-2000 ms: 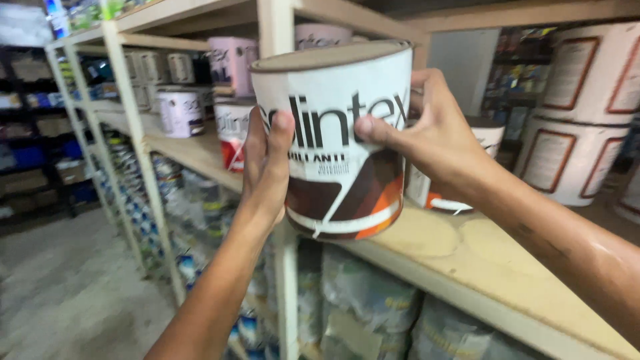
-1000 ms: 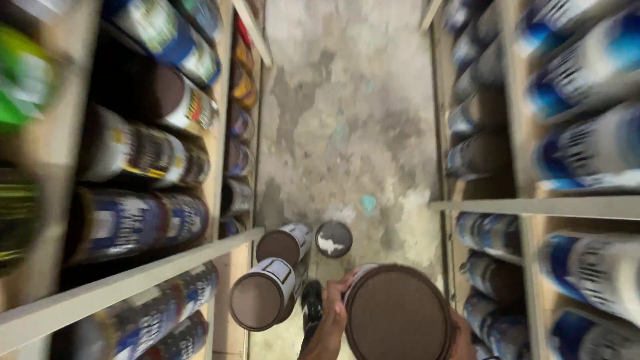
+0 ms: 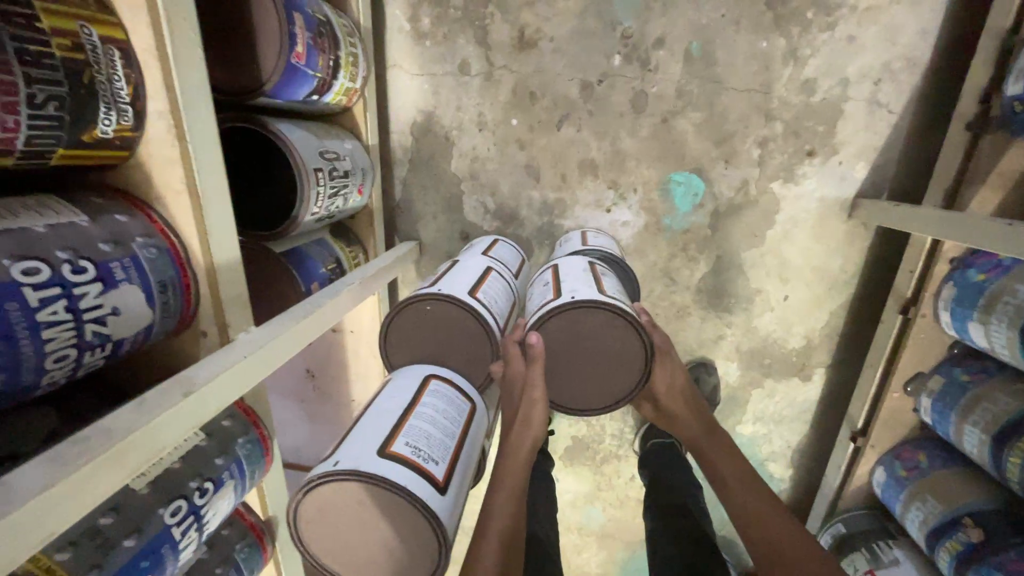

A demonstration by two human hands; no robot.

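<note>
Between my left hand [image 3: 522, 380] and my right hand [image 3: 668, 376] is a white paint can with a brown lid [image 3: 590, 358], gripped at its two sides. Below it another white can [image 3: 590, 240] shows only in part; whether the two touch cannot be told. Just left of my left hand stands a stack of white cans, its brown top [image 3: 440, 338] near my fingertips. Closer to me, a taller-standing white can [image 3: 424, 432] with a framed, printed panel and a tan-brown top leans in view beside that stack.
Shelving with a pale crossbar [image 3: 200, 368] and paint cans [image 3: 300, 176] runs along the left. On the right are another shelf bar [image 3: 944, 226] and blue containers [image 3: 972, 400]. The stained concrete floor [image 3: 624, 120] lies between, with my shoes [image 3: 704, 384] close behind the held can.
The held can has moved from the lower edge of the view to above a can on the floor, beside the white stacks. The view has swung down from the shelf since the first frame.
</note>
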